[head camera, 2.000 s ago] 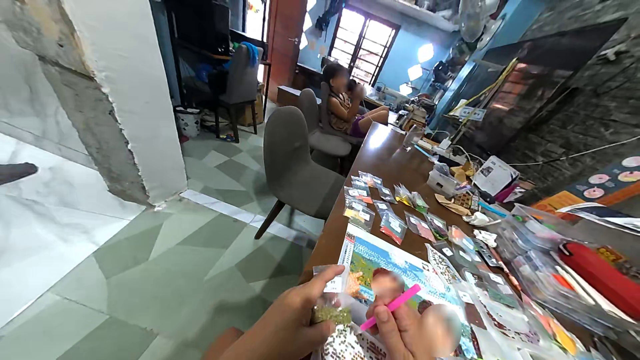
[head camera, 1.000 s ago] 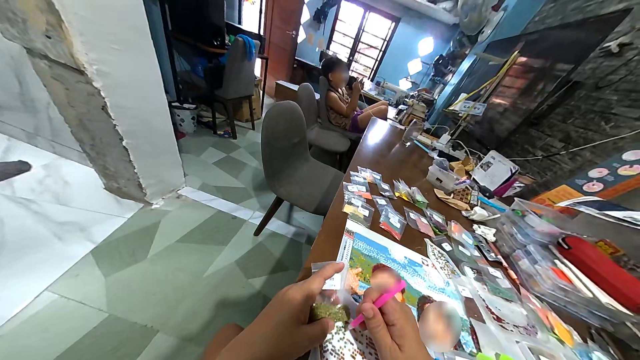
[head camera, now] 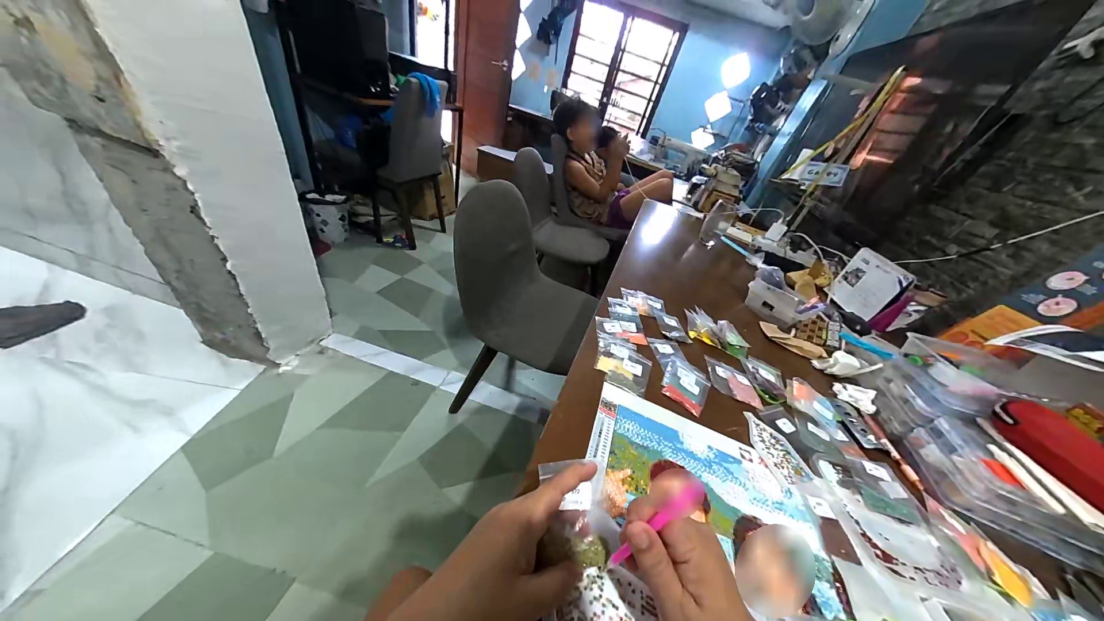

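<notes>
My left hand (head camera: pixel 517 548) grips a small clear zip bag (head camera: pixel 580 545) of olive-green beads or drills, its white label showing near the thumb. A pink plastic pen-like tool (head camera: pixel 660 520) is pinched in my right hand (head camera: pixel 681 561), its narrow tip close beside the bag. Beneath both hands lies a diamond painting canvas (head camera: pixel 681 444) with a blue, white and green picture. Loose dark and red drills (head camera: pixel 604 595) on a white surface show under the hands. Beyond the canvas, several labelled bags of coloured drills (head camera: pixel 686 384) are spread over the brown table.
Plastic cases (head camera: pixel 966 466) and a red pouch (head camera: pixel 1056 453) stand along the table's right side, with a clear bin (head camera: pixel 772 302) farther back. Grey chairs (head camera: pixel 509 276) line the left edge. A person (head camera: pixel 595 168) sits at the far end.
The pink tool swings from lying nearly level to a steeper slant, its tip now lower beside the bag. My left hand keeps hold of the bag.
</notes>
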